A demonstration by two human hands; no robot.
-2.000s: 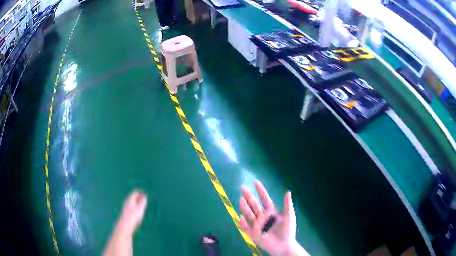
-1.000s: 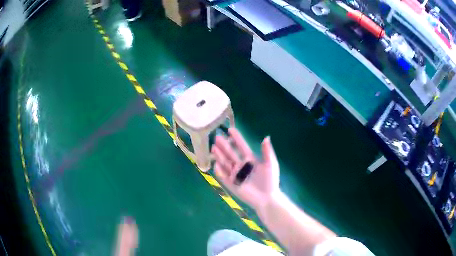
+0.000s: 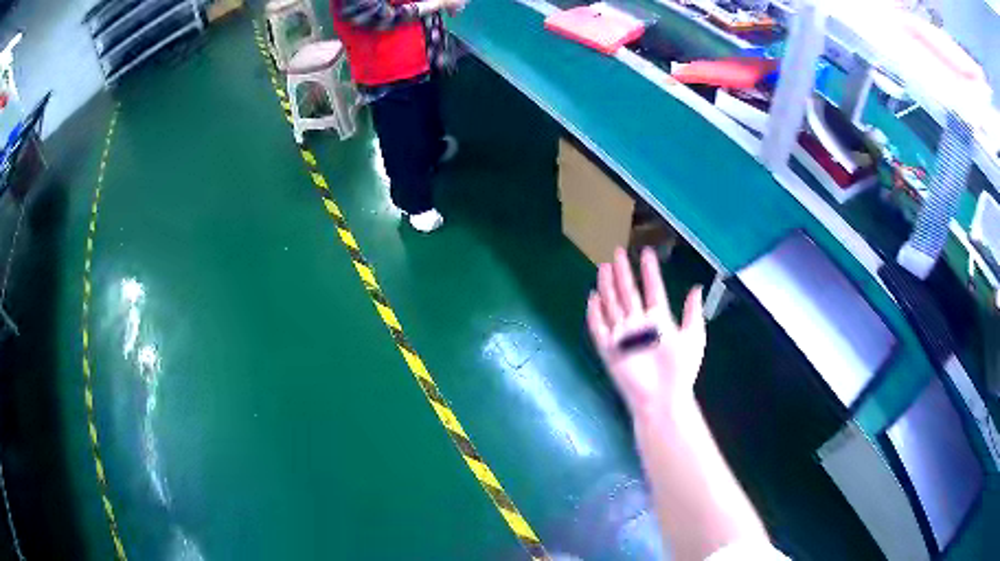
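My right hand (image 3: 665,370) is raised palm up right of centre, with fingers extended and the thumb out to the right. A small dark stick-like piece (image 3: 639,341) lies across the palm near the finger bases. The fingers are not curled round it. Its details are too small to tell. My left hand is not in view.
A person (image 3: 400,99) in a red vest stands by the green bench (image 3: 658,137). Two flat panels (image 3: 822,312) lie on the bench at right. Beige stools (image 3: 316,59), yellow-black floor tape (image 3: 408,351) and a cardboard box (image 3: 593,203) also show.
The view has moved along the line; the near stool and black trays left the frame, and the person and panels came in. My left hand left view. The dark piece stays on my right palm.
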